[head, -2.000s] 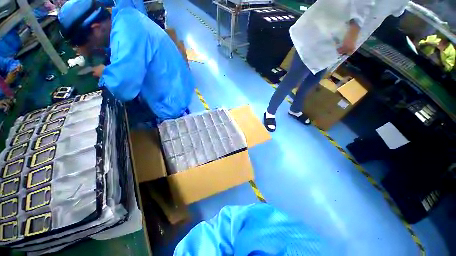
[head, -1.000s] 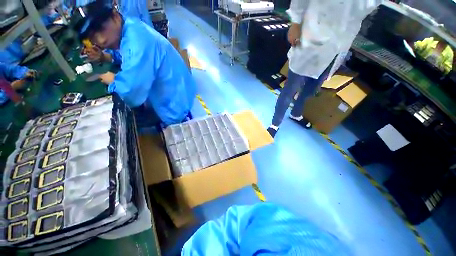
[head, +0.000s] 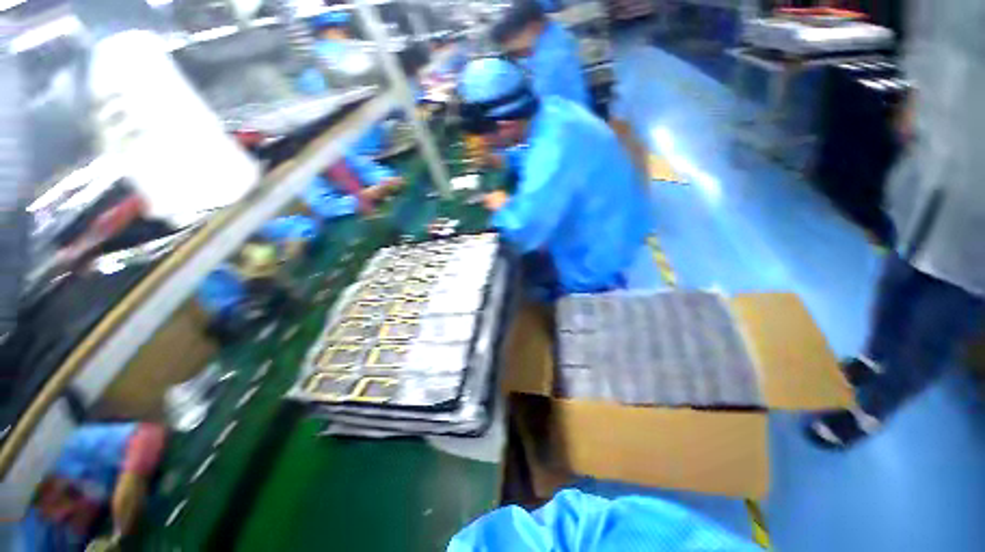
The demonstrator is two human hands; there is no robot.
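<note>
No hand of mine is in view. Only a blue sleeve or shoulder of my smock [head: 605,523] shows at the bottom edge. A stack of grey-white blister trays [head: 443,367] lies on the green bench [head: 356,496] in front of me. The top tray holds rows of gold-rimmed rectangular parts [head: 380,356] at its left side; its right-hand pockets show no parts. A cardboard carton [head: 670,447] with open flaps stands to the right of the bench. A grey tray with a grid of pockets [head: 653,350] lies in its top. The picture is blurred.
A person in a blue smock and cap [head: 578,199] sits beyond the stack. Others work across the green belt [head: 232,415] at the left. A slanted rail [head: 194,226] runs above the belt. A person in a pale coat [head: 950,205] stands at the right edge on the blue floor.
The view has swung left, so the stack and carton now appear further right and the belt has come into view. The person in the pale coat is now at the right edge.
</note>
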